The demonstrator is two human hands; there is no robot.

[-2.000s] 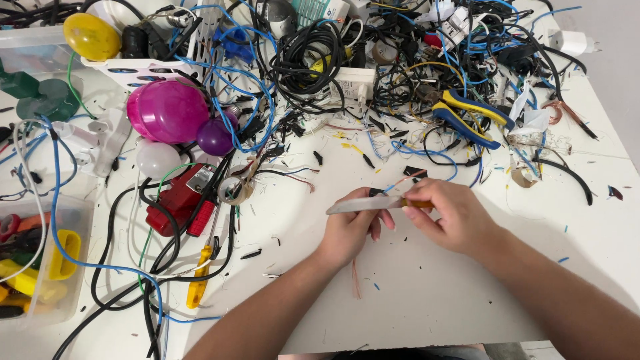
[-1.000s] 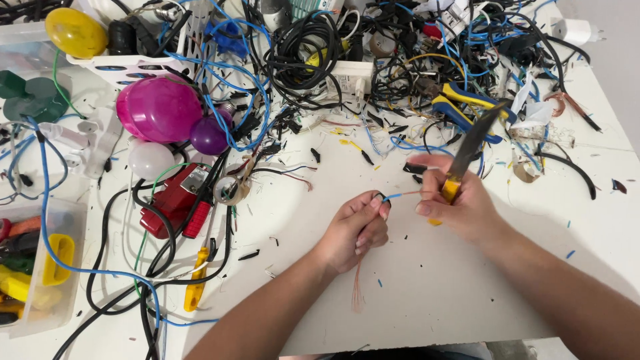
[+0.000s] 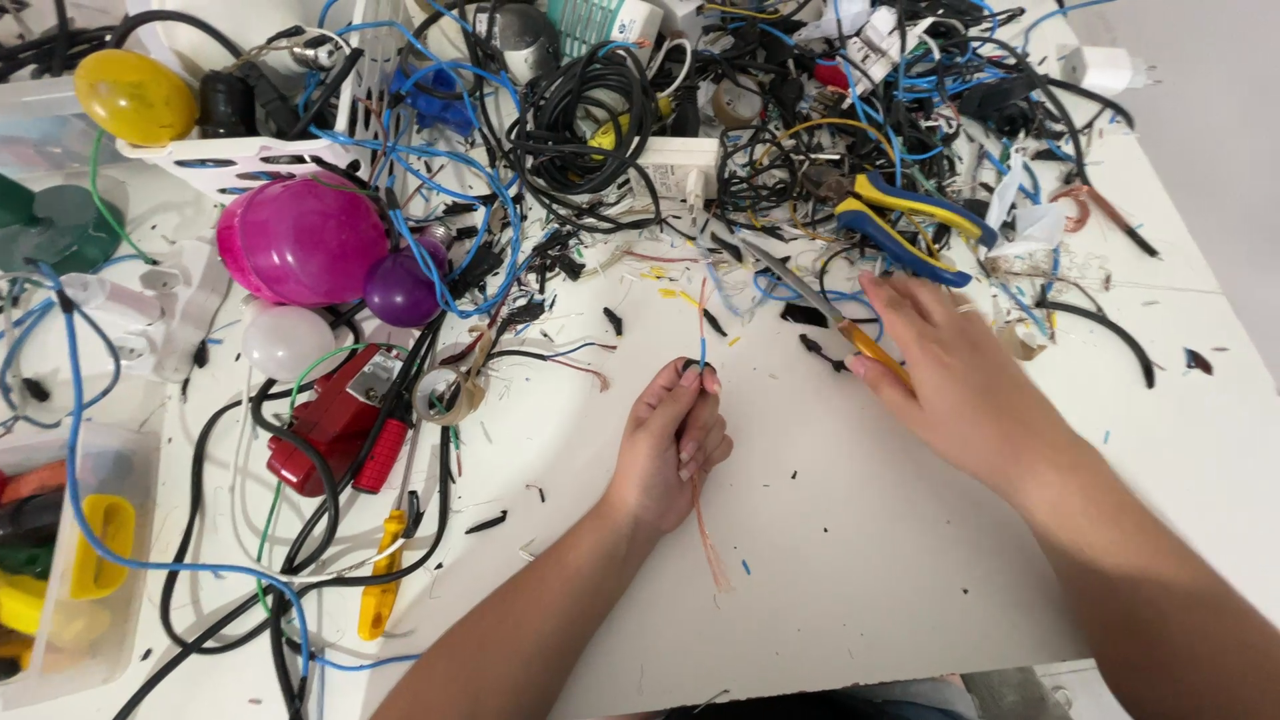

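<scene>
My left hand [image 3: 680, 430] pinches a short cable piece. A blue insulated wire [image 3: 702, 350] with bare copper at its tip points up from the fingers, and bare copper strands [image 3: 708, 545] hang below the fist. My right hand [image 3: 930, 360] is at the yellow handle of a knife [image 3: 865, 345], whose blade points up and left over the wire scraps. The thumb is beside the handle and the other fingers are extended; how firmly they grip it is not clear. Blue-and-yellow pliers [image 3: 915, 225] lie just beyond the right hand.
Tangled wires [image 3: 800, 150] and a coiled black cable [image 3: 585, 120] fill the back. At left are a magenta bulb [image 3: 305, 240], a red tool [image 3: 330, 420], a yellow-handled screwdriver [image 3: 380, 580] and a clear plastic bin [image 3: 140, 480]. Small insulation scraps litter the white table.
Two seconds ago the knife was at the wire between both hands. My right hand has since moved right, away from the left hand, and the blue wire with its bare tip now stands upright.
</scene>
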